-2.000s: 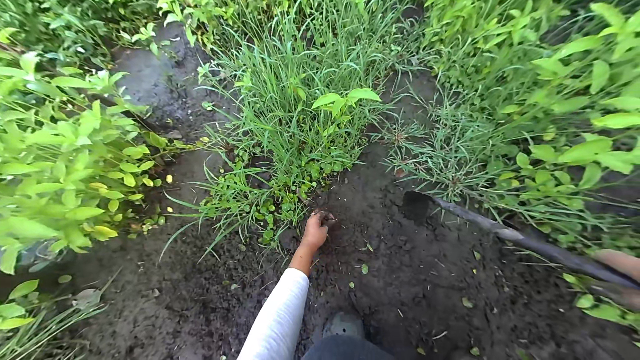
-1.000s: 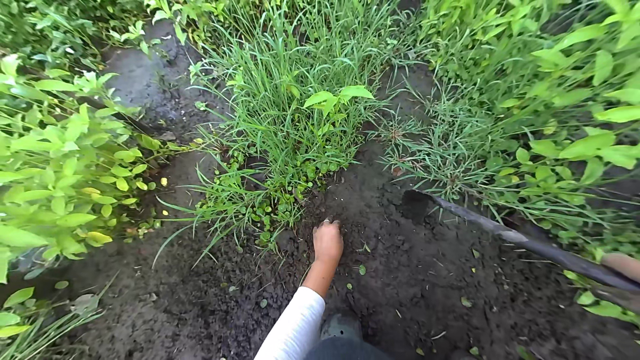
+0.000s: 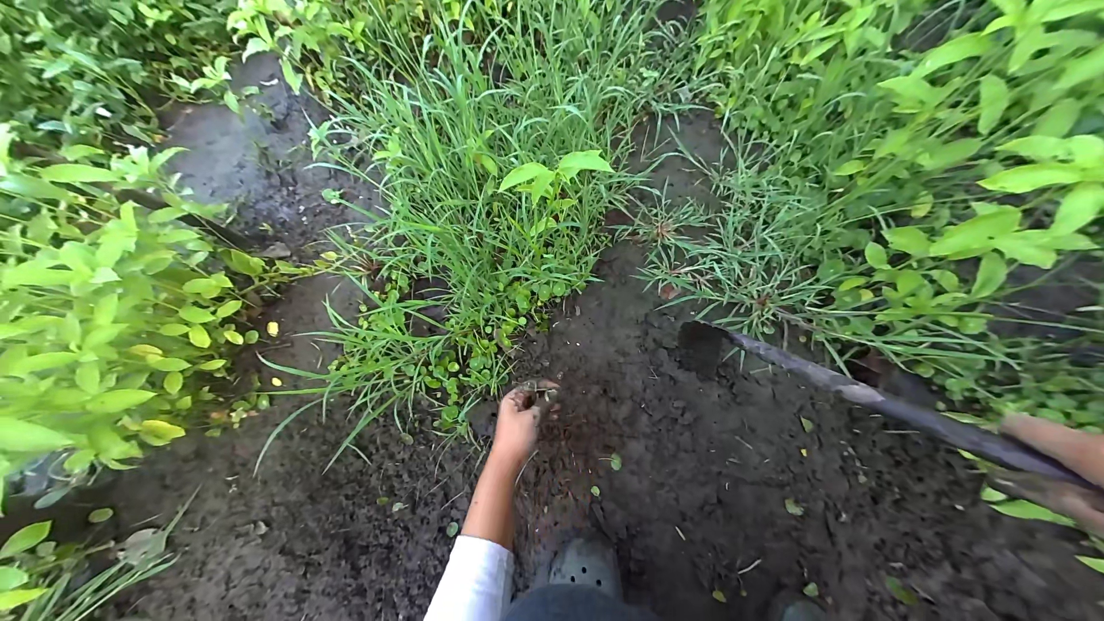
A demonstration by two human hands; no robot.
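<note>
My left hand (image 3: pixel 519 420), in a white sleeve, is low over the dark soil at the near edge of a grass clump (image 3: pixel 483 190). Its fingers are curled round a small muddy bit of plant matter (image 3: pixel 542 393). At the right edge my right hand (image 3: pixel 1056 457) is closed round the dark wooden handle (image 3: pixel 871 397) of a hoe-like tool. The tool's dark blade (image 3: pixel 702 348) rests on the soil beside a low spreading grass tuft (image 3: pixel 759 297). Small round-leaved weeds (image 3: pixel 448 371) grow just left of my left hand.
Bright green leafy plants (image 3: pixel 112 319) stand at the left, and more (image 3: pixel 1018 190) at the right. Pulled grass (image 3: pixel 121 578) lies at the lower left. My shoe with holes (image 3: pixel 586 561) is on the soil at the bottom, and loose leaves lie scattered about.
My left hand has gone from a palm-down pose to one with its curled fingers and a muddy bit showing. My right hand and the tool have stayed about where they were.
</note>
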